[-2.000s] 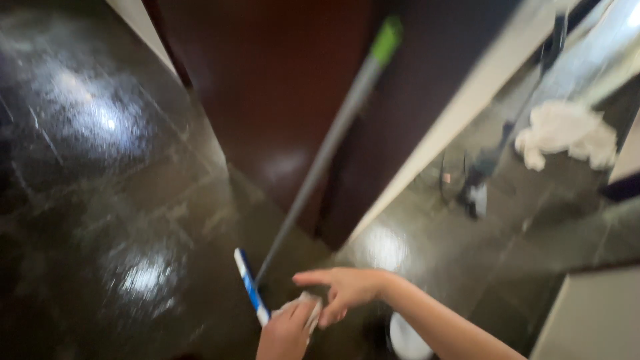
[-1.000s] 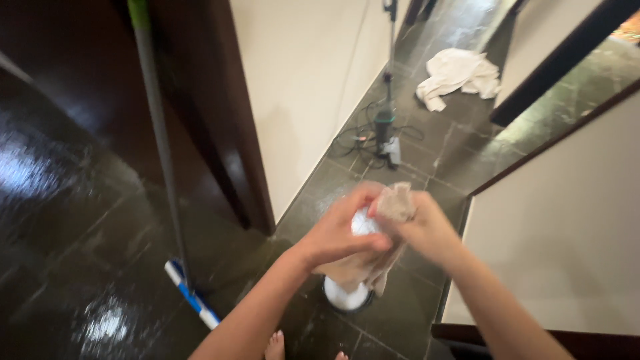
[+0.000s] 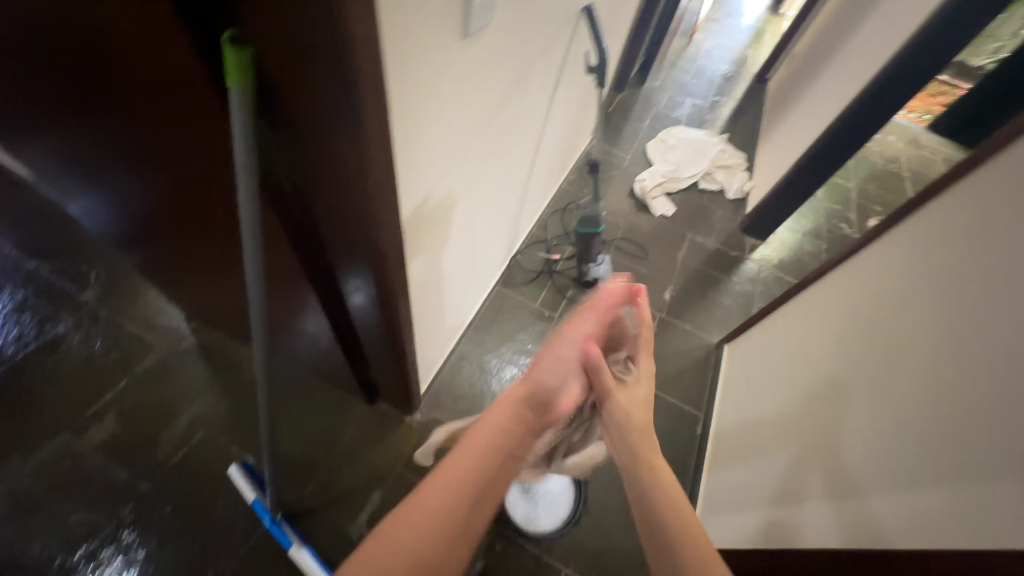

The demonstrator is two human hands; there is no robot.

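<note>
My left hand [image 3: 564, 364] and my right hand [image 3: 632, 384] press together, palms facing, around a wet beige cloth [image 3: 572, 440]. The cloth hangs down from between them, and one end sticks out at the left behind my left forearm. Below it stands a round dark-rimmed bucket [image 3: 542, 504] with a white surface inside, perhaps foam. To the left, a floor squeegee or mop with a blue and white head [image 3: 276, 524] rests on the floor, its grey pole [image 3: 252, 240] ending in a green grip and leaning by the dark wooden door.
A stick vacuum or floor washer [image 3: 590, 240] stands against the cream wall [image 3: 480, 160], with a black cord looped around its base. Farther along the wet stone-tiled floor lies a crumpled white cloth [image 3: 692, 164]. A low pale wall [image 3: 864, 416] with dark trim bounds the right side.
My hands have come together, flat around the cloth, where a second ago they gripped it bunched. The view has swung from the door toward the hallway.
</note>
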